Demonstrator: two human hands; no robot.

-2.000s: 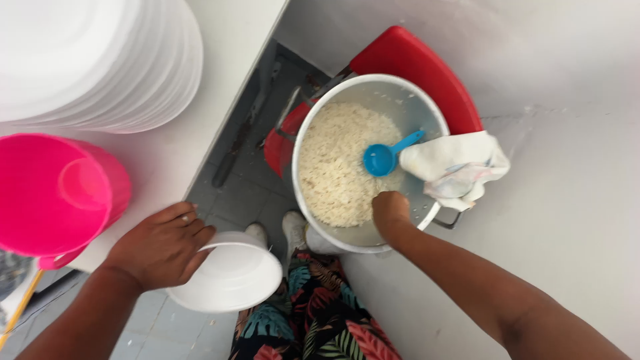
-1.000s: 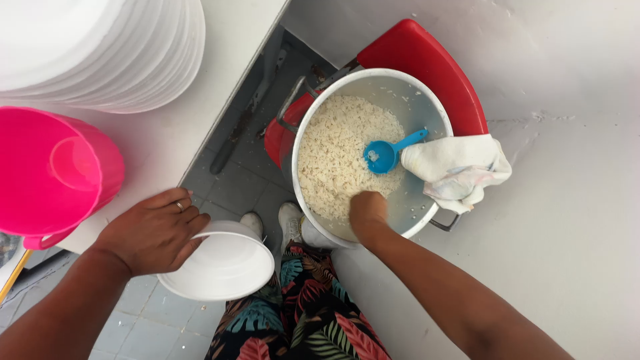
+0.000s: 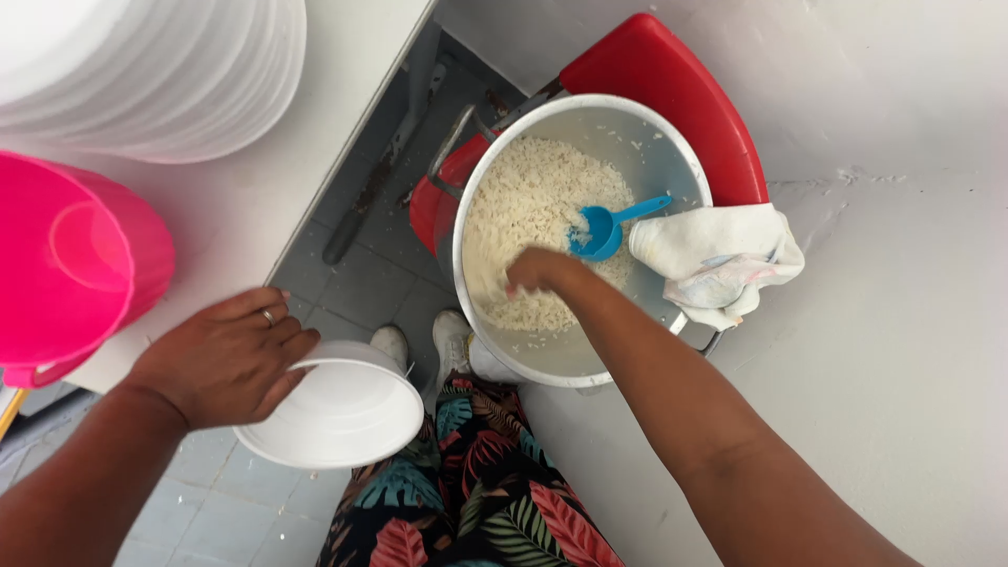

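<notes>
My left hand (image 3: 236,358) grips the rim of a white plastic bowl (image 3: 339,413), tilted beside the table edge, with nothing seen inside it. My right hand (image 3: 539,272) is down in a large metal pot (image 3: 673,150), at the surface of cooked-looking white rice (image 3: 543,189). Its fingers are blurred and partly hidden, so whether they hold rice is not plain. A blue plastic scoop (image 3: 602,234) with some rice in it lies on the rice, just right of that hand. A white cloth (image 3: 717,260) hangs over the pot's right rim.
The pot stands on a red chair (image 3: 669,71) against the pale wall. On the white table (image 3: 346,55) at left are a stack of white bowls (image 3: 260,94) and a pink plastic container (image 3: 142,228). My legs and shoes are just below the pot.
My right hand has moved from the pot's lower edge farther in over the rice, up and to the left. The left hand has kept hold of the white bowl.
</notes>
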